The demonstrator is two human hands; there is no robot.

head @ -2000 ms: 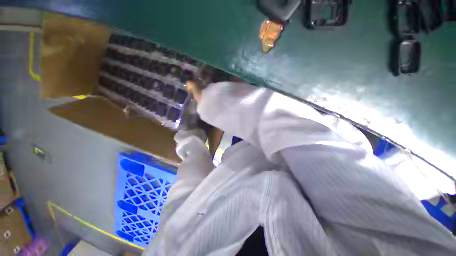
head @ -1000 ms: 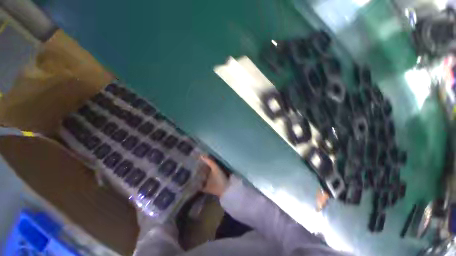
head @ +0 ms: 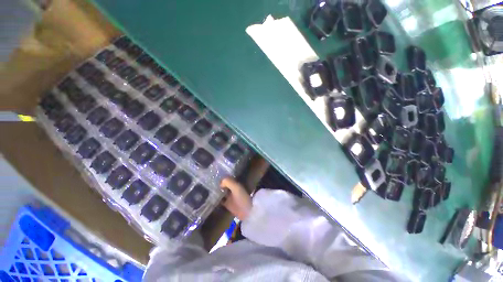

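A large clear blister tray holds rows of black plastic housings and lies tilted over the open brown carton beside the bench. My right hand grips the tray's near right edge with bare fingers. My left sleeve reaches the tray's near lower corner; the hand itself is hidden there by the tray and sleeve.
The green bench bears a heap of loose black housings and a pale strip under its edge. A small tan piece lies near the heap. A blue plastic pallet is at lower left.
The view has swung towards the carton and the housing heap. The tray appears higher and larger, with more rows showing. My right hand still holds its edge.
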